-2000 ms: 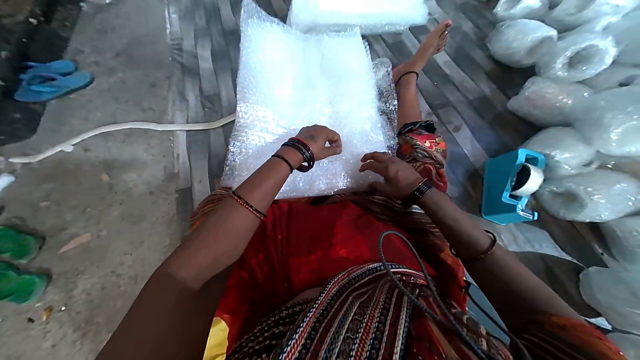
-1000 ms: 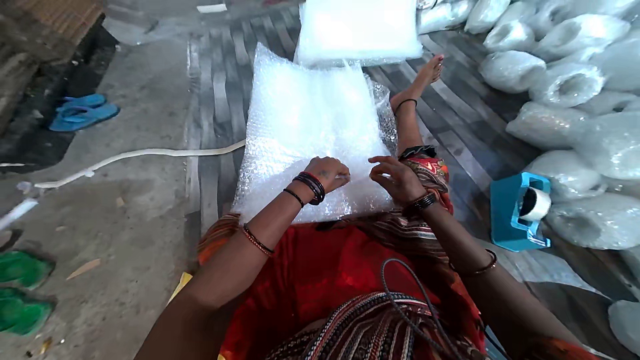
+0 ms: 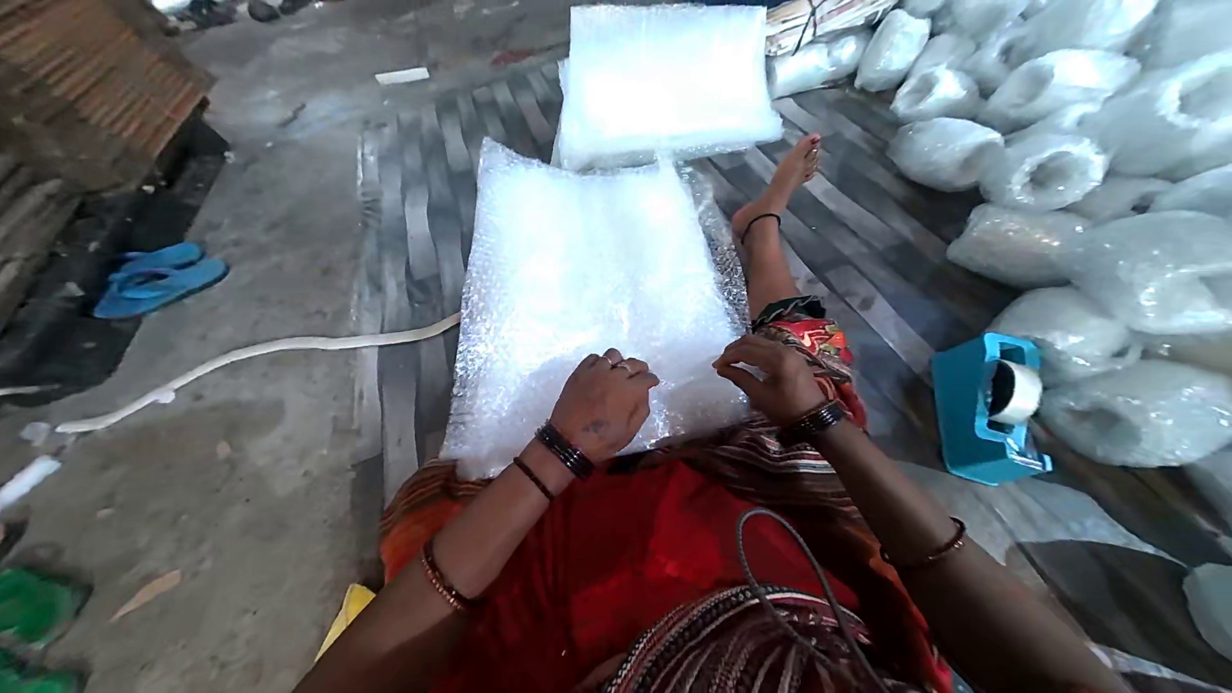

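A stack of clear bubble wrap sheets (image 3: pixel 587 260) lies across my lap and reaches forward over the floor. My left hand (image 3: pixel 606 399), its fingers curled, is over the near part of the sheets. Just to its right, my right hand (image 3: pixel 765 375) is above the sheets' near right corner with thumb and index finger close together. A small gap separates the hands. Whether either pinches a thin piece of film or tape cannot be made out. Farther forward lies a second pile of bubble wrap sheets (image 3: pixel 669 87).
A blue tape dispenser (image 3: pixel 987 414) with a tape roll stands at the right, beside many bubble wrap rolls (image 3: pixel 1044 171). My bare foot (image 3: pixel 794 168) extends forward. Blue flip-flops (image 3: pixel 164 279) and a pale hose (image 3: pixel 279 346) lie at left, green footwear (image 3: pixel 38 604) at lower left.
The view has shifted, showing more of the far pile. My hands have stayed close together over the near part of the sheets, with small changes in finger pose.
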